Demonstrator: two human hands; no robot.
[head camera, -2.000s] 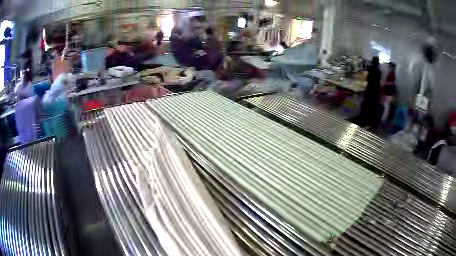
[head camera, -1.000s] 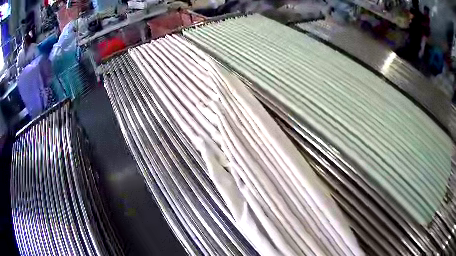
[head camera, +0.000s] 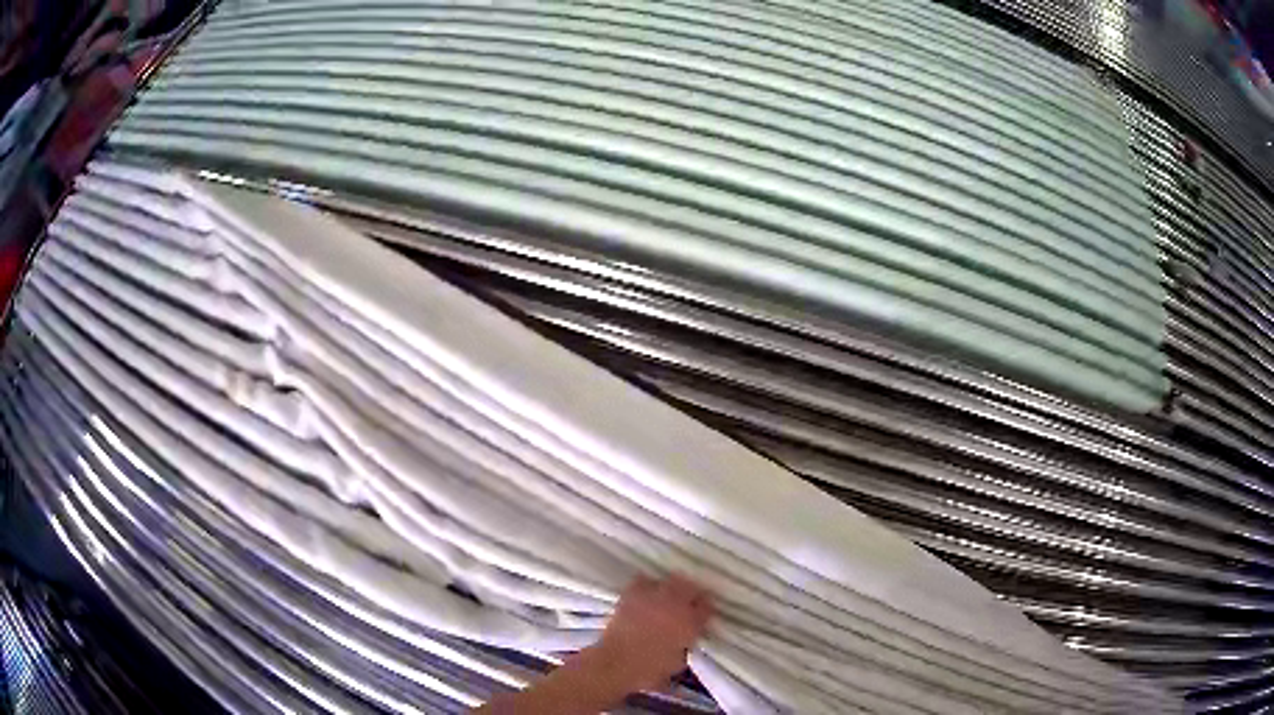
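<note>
A long cream ribbed fabric panel lies slantwise over the metal-rod rack, smooth along its upper edge and crumpled along a line at the left and middle. My left hand reaches in from the bottom edge, its fingers closed on the panel's lower folds; the fingertips are blurred and partly hidden. A small flap of cloth hangs beside it. My right hand is out of the picture. A pale green ribbed panel lies flat along the rods behind the cream one.
Bare shiny rods show between the two panels and at the lower left. Another rod rack stands at the top right behind a dark gap. Blurred red and dark items lie beyond the rack's left end.
The view has moved closer and turned, so the panels run more crosswise. My left hand has come in from below and taken hold of the cream panel.
</note>
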